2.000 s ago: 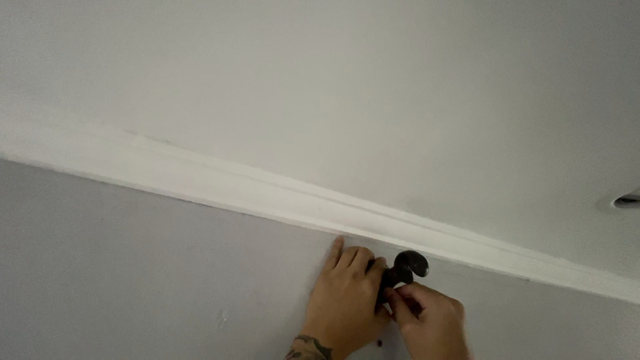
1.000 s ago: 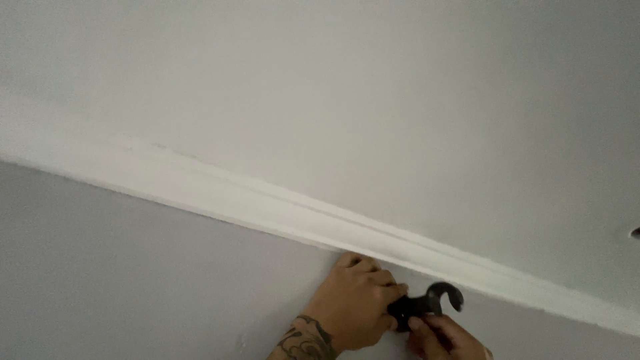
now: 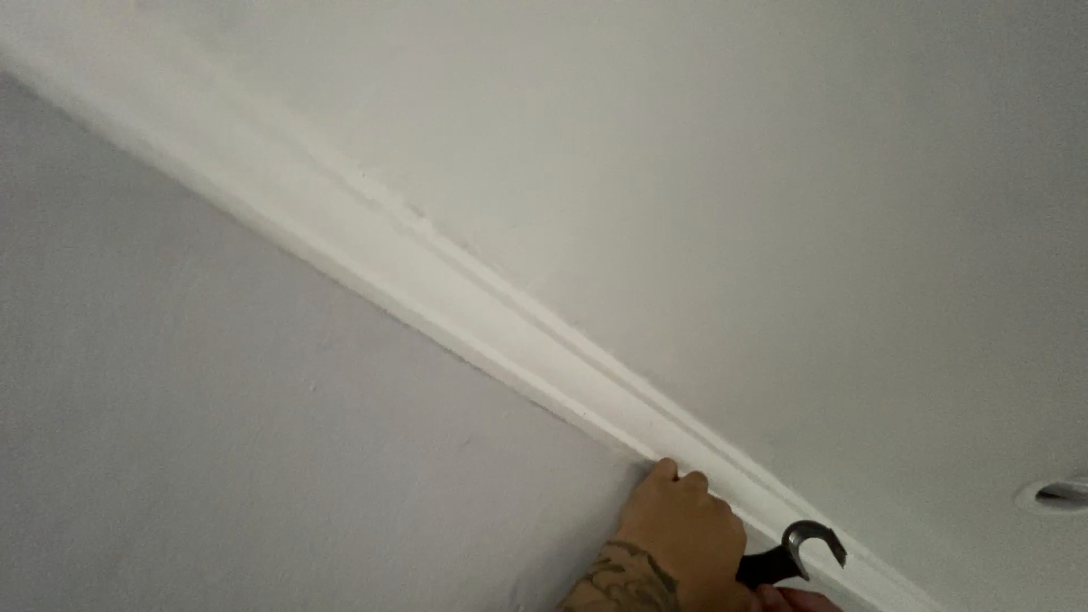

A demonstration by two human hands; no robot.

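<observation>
My left hand [image 3: 680,535], with a tattooed wrist, lies against the grey wall just below the white crown moulding [image 3: 510,327], its knuckles at the moulding's lower edge. To its right a black curtain rod bracket [image 3: 795,552] with an open hook stands out from the wall, partly behind the hand. My left hand is on the bracket's base, which is hidden. Only some fingers of my right hand [image 3: 786,599] show at the bottom edge, touching the underside of the bracket; the rest is out of the frame.
The grey wall [image 3: 255,425] spans the lower left, with small surface marks. The pale ceiling [image 3: 722,212] fills the upper right. A round recessed fitting [image 3: 1054,495] sits in the ceiling at the right edge.
The view has tilted, so the moulding runs more steeply and the hands sit lower in the frame. Two seconds ago more of my right hand showed. Both hands have stayed at the bracket.
</observation>
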